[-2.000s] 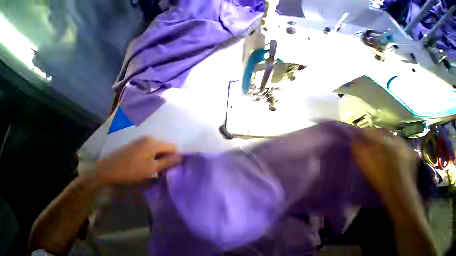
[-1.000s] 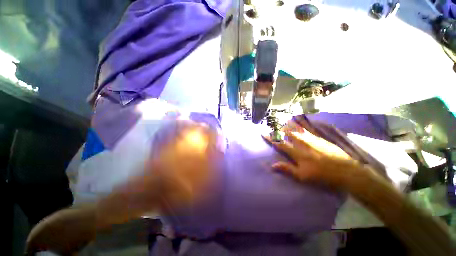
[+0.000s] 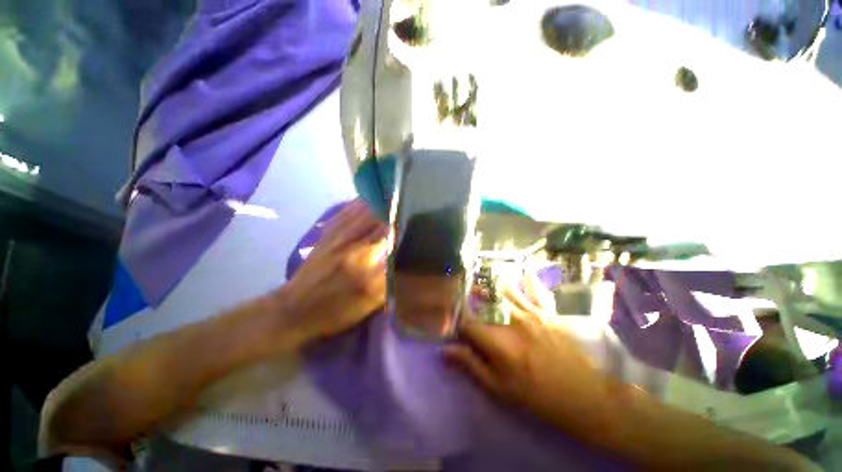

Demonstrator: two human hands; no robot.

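Note:
A purple cloth piece (image 3: 397, 392) lies on the white table under both hands and hangs toward the front edge. My left hand (image 3: 337, 272) presses flat on it, left of the sewing machine head (image 3: 591, 138). My right hand (image 3: 517, 346) rests on the cloth right of the needle area, fingers near the metal parts. A grey-black glossy block (image 3: 434, 240) in front of the head hides the needle and presser foot. More purple cloth shows behind my right hand, under the machine arm.
Heaped purple cloth (image 3: 240, 92) lies at the left of the machine. A blue triangle (image 3: 124, 297) shows at the table's left edge. A printed ruler scale (image 3: 277, 421) runs along the front edge. Metal parts (image 3: 591, 241) sit below the machine arm.
The cloth has moved from above the front edge to under the machine head. My left hand has moved forward beside the head. The view has moved closer to the machine.

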